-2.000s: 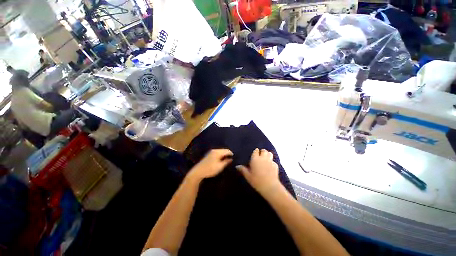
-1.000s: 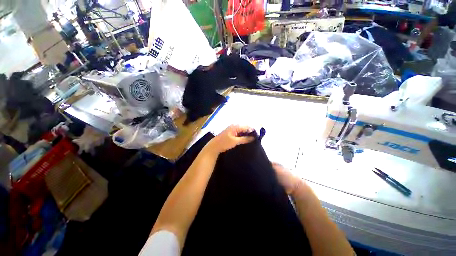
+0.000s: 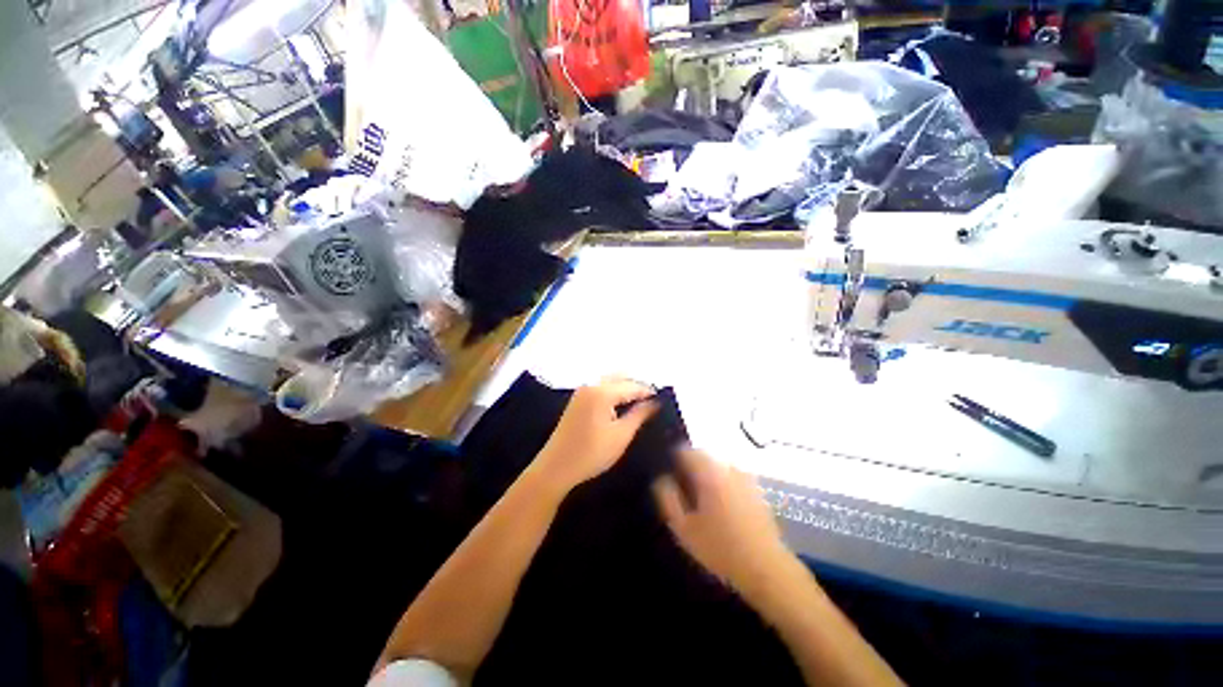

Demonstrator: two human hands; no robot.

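A large matte black fabric piece [image 3: 590,577] lies over my lap, its upper end over the front left of the white table. My left hand [image 3: 598,427] pinches its upper edge near the corner. My right hand [image 3: 718,517] is just right of and below it, slightly blurred, with bent fingers against the cloth; whether it grips is unclear. The white JACK sewing machine [image 3: 993,302] stands at the right. Its presser foot area is separate from the cloth. Dark thread snips [image 3: 1003,424] lie on the machine bed.
A black cloth heap [image 3: 537,228] lies on the brown board [image 3: 427,403] at the table's left. Clear plastic bags [image 3: 369,369] and a grey vented housing [image 3: 329,266] are farther left. A large clear bag [image 3: 872,134] lies behind the table. A red box [image 3: 101,503] stands lower left.
The view has turned right, showing more of the machine. The lifted fabric edge has come down. My right hand has moved from the cloth's right side inward, close to my left hand.
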